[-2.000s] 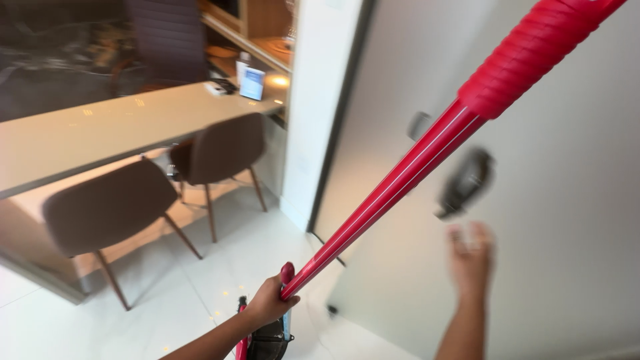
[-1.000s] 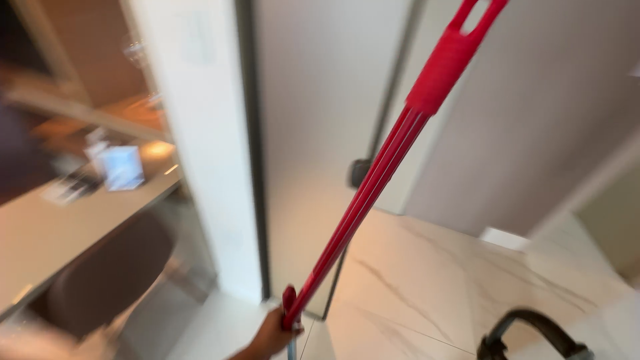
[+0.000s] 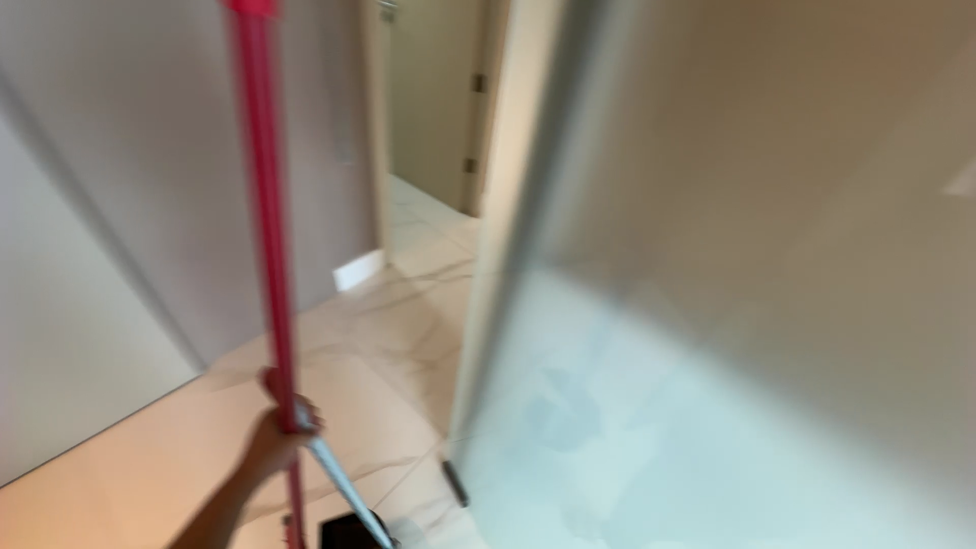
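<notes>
My left hand [image 3: 282, 435] is closed around a long red pole [image 3: 263, 191] at the lower left. The same hand also grips a thinner pale blue-grey pole [image 3: 343, 476], which slants down to a black object [image 3: 347, 531] at the bottom edge; this may be a dustpan, but blur leaves that unsettled. The red pole stands nearly upright and runs out of view at the top, where a brighter red grip begins. My right hand is out of view.
A frosted glass panel [image 3: 724, 427] fills the right side, with a dark fitting [image 3: 454, 483] at its foot. Marble-look floor tiles [image 3: 381, 381] lead to a doorway with a door [image 3: 431, 99]. Grey wall [image 3: 320, 145] and a pale panel [image 3: 76, 305] stand at left.
The view has swung far right, from the desk and chairs to the doorway. My right hand, seen near a dark door handle two seconds ago, has left the view. The red pole is more upright.
</notes>
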